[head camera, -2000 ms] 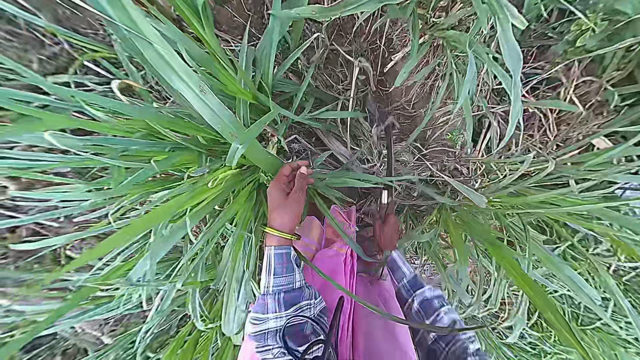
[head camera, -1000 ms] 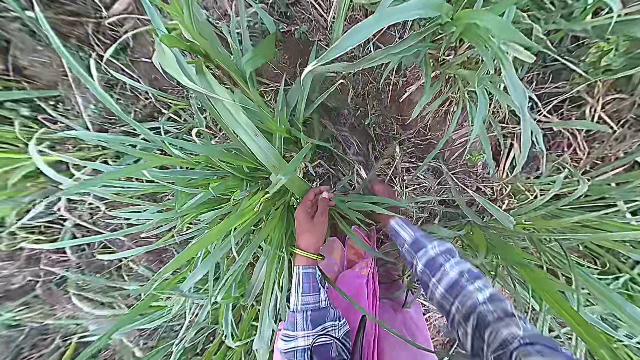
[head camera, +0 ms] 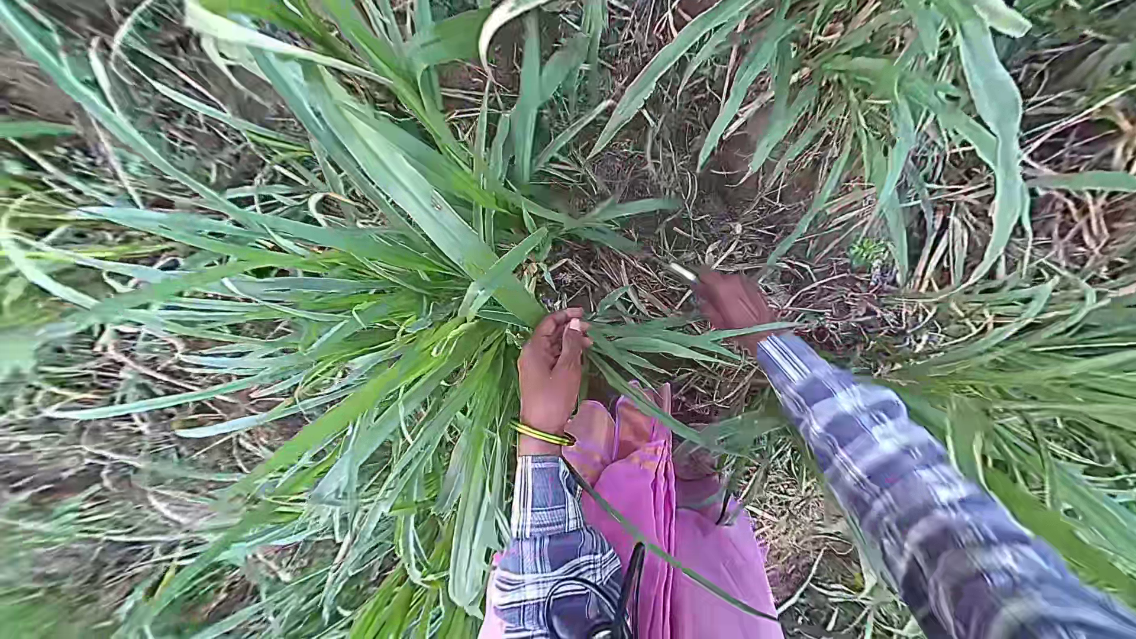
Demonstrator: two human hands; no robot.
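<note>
My left hand [head camera: 552, 368], with yellow bangles at the wrist, is closed around the base of long green grass blades [head camera: 435, 222] that fan out to the left. To its right, my right hand [head camera: 732, 303] grips a tool handle [head camera: 683, 272] whose pale end shows by the fingers. The rest of the tool is blurred against the soil and dry stalks, so its shape cannot be told. Some thin green blades lie between my two hands. Pink cloth [head camera: 657, 532] hangs below them.
Another clump of broad grass [head camera: 896, 98] stands at the upper right, and more grass [head camera: 1047, 417] leans in from the right. Dry stalks and brown soil [head camera: 728, 169] lie between the clumps. A black cord [head camera: 632, 586] hangs over the cloth.
My right hand was lower, near the pink cloth, with a dark curved blade upright above it; it has since moved up, away from the cloth. My left hand remains at the clump's base.
</note>
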